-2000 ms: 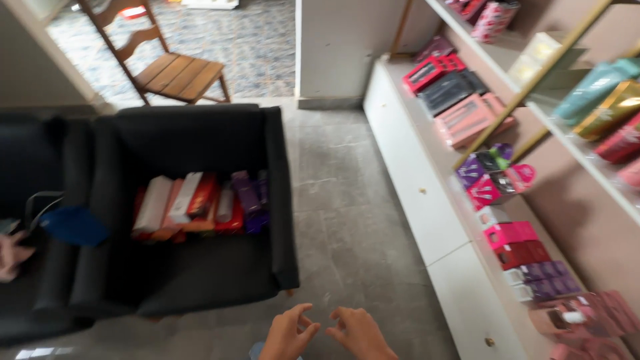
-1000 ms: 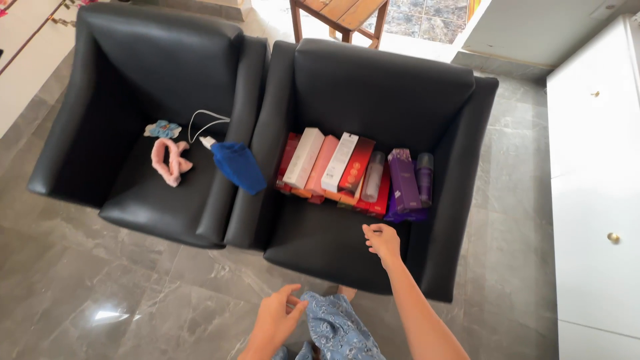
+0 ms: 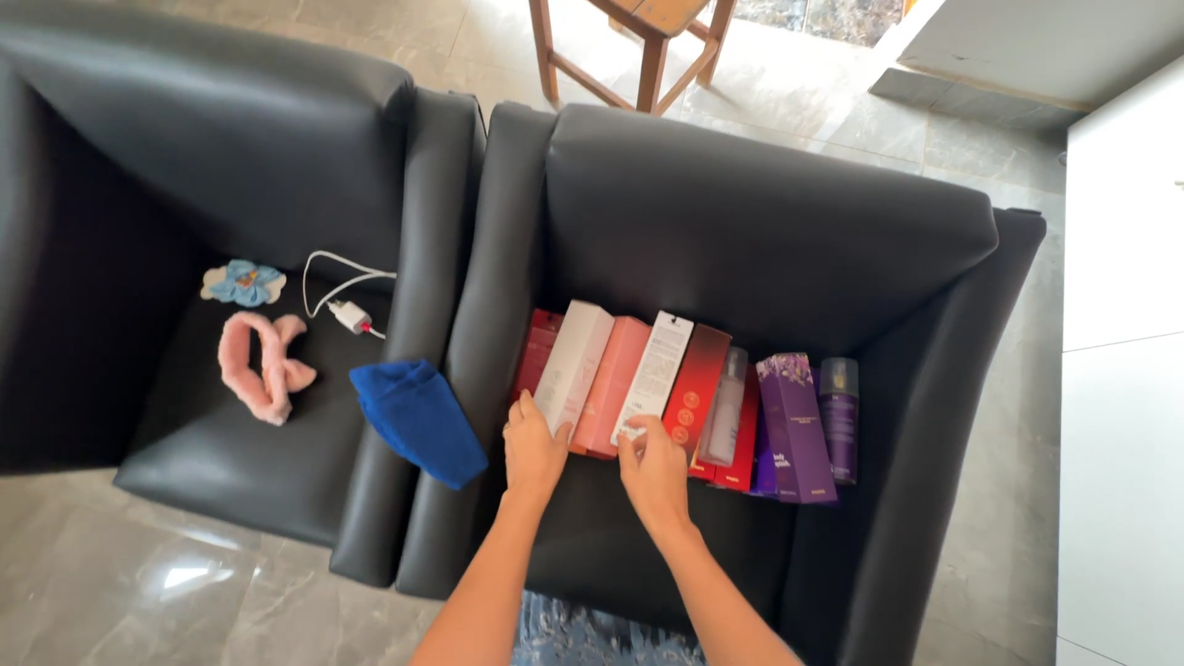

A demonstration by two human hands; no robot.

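On the seat of the right black armchair (image 3: 758, 199) lies a row of boxes and bottles. My left hand (image 3: 535, 444) is at the lower end of a white and pink box (image 3: 575, 361), fingers around its end. Next to it lies a salmon-pink box (image 3: 612, 384). The fingers of my right hand (image 3: 653, 462) touch the lower end of a narrow white box (image 3: 659, 361); a firm grip cannot be made out. Further right are a red box (image 3: 696, 388), a clear-capped bottle (image 3: 726, 407), a purple box (image 3: 797, 430) and a purple bottle (image 3: 840, 421).
The left black armchair (image 3: 231, 120) holds a pink fluffy headband (image 3: 264, 370), a blue scrunchie (image 3: 245, 282) and a white charger (image 3: 351, 316). A blue cloth (image 3: 421, 421) drapes over the armrests. A wooden chair (image 3: 652, 55) stands behind; a white cabinet (image 3: 1124, 370) is at right.
Both hands have moved forward to the boxes on the right armchair; one second ago they were nearer to me, away from the row. The view has swung from the shelves to the armchairs and come closer.
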